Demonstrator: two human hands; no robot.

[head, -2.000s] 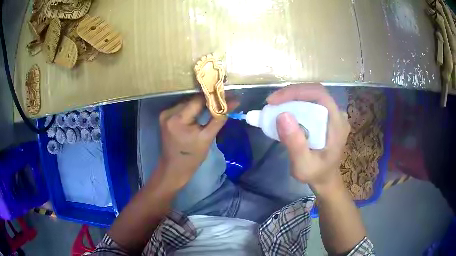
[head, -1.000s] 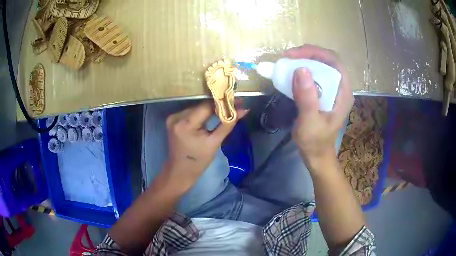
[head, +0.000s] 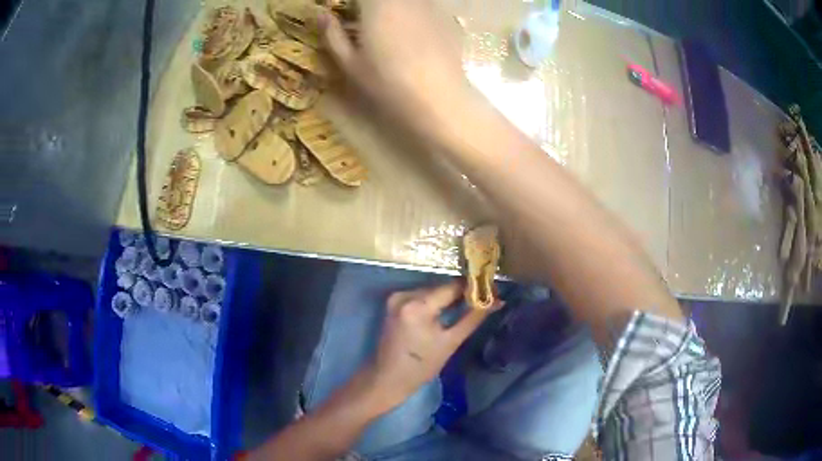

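My left hand holds a pale tan leg part by its narrow end at the table's near edge, its foot end pointing away from me. My right hand is blurred and reaches over the pile of sole pieces at the upper left. Its fingertips are at the pile's far side; whether they grip a piece cannot be told. The white glue bottle stands on the far side of the table, blue tip up. One sole piece lies apart, left of the pile.
A black cable crosses the table's left side. A phone and a pink-red stick lie at the far right. Leg stock lies at the right edge. A blue tote with round white parts is left of my knees.
The glue bottle has left my right hand and stands on the table. My right hand has moved left to the sole pile. The view has turned; my left hand still holds the leg part.
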